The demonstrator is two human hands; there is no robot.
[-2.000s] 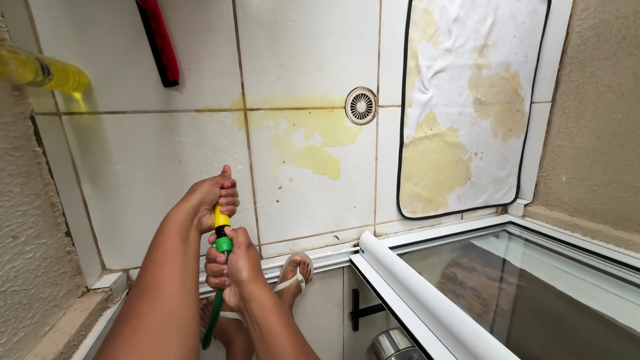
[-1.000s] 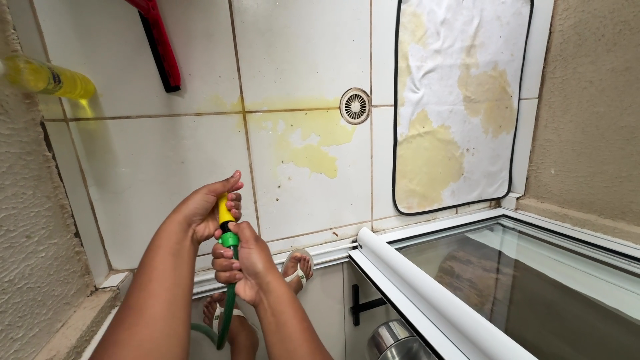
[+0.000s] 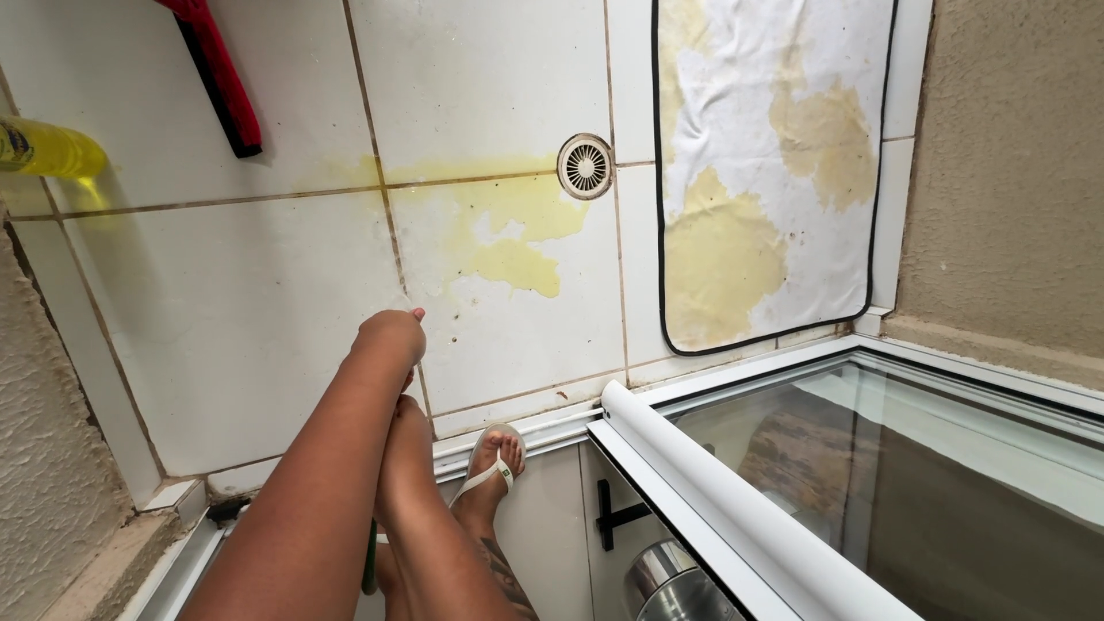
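Observation:
My left hand (image 3: 392,338) is closed in a fist, its back toward the camera, hiding the yellow nozzle seen in the earlier frames. Just below it, my right hand (image 3: 410,416) is mostly covered by the left arm; its grip on the hose fitting is hidden. A short piece of green garden hose (image 3: 370,559) shows between the forearms. Faint spray appears above the left fist. Ahead, a yellow liquid puddle (image 3: 517,266) lies on white floor tiles (image 3: 233,319), reaching a round floor drain (image 3: 586,166). A white, black-edged mat (image 3: 811,267) with yellow and tan stains lies at right.
A bottle of yellow liquid (image 3: 52,149) lies at the left edge beside a red and black squeegee (image 3: 226,90). Textured walls (image 3: 1005,172) flank the floor. A glass door with a white frame (image 3: 742,509) stands lower right, near a sandalled foot (image 3: 492,466) and a metal pot (image 3: 673,582).
My left hand has rolled over, so its back now covers the yellow nozzle. My right hand and the green fitting, visible before, are now mostly hidden beneath the left arm.

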